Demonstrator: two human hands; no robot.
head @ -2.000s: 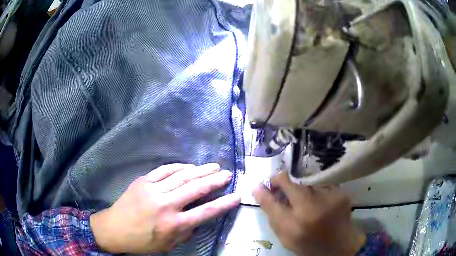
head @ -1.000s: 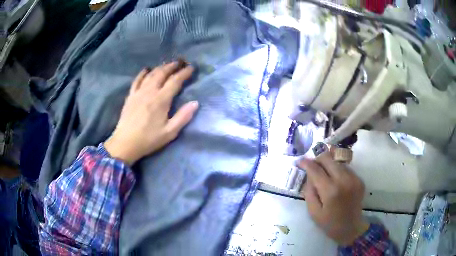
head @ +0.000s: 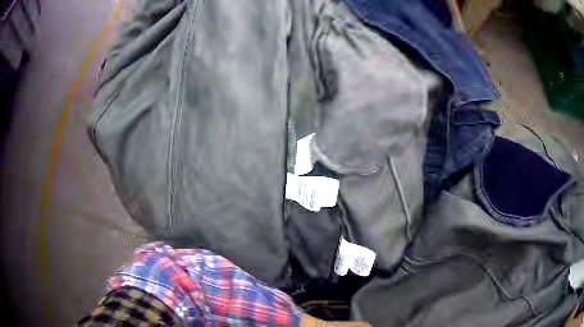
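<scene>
A grey-green inside-out denim garment (head: pixel 230 128) lies in front of me. White care labels stand out from it: one (head: pixel 305 153) near the middle, a printed one (head: pixel 312 191) just below, and another printed one (head: pixel 354 257) lower right. My left arm in a plaid sleeve reaches in from the lower left. Only a sliver of my left hand (head: pixel 336 323) shows at the bottom edge; its fingers are cut off. A small skin-coloured patch at the lower right corner may be my right hand, but this is unclear.
Navy denim (head: pixel 442 70) lies at the upper right. Another grey garment (head: pixel 448 268) with a dark navy rounded flap (head: pixel 519 179) lies at the right, with a white piece (head: pixel 577 274) at the edge. Grey floor with a yellow line (head: pixel 54 159) shows at the left.
The view has turned from the sewing machine to heaped garments; the machine is out of the picture. My left hand has gone from on the cloth to the bottom edge.
</scene>
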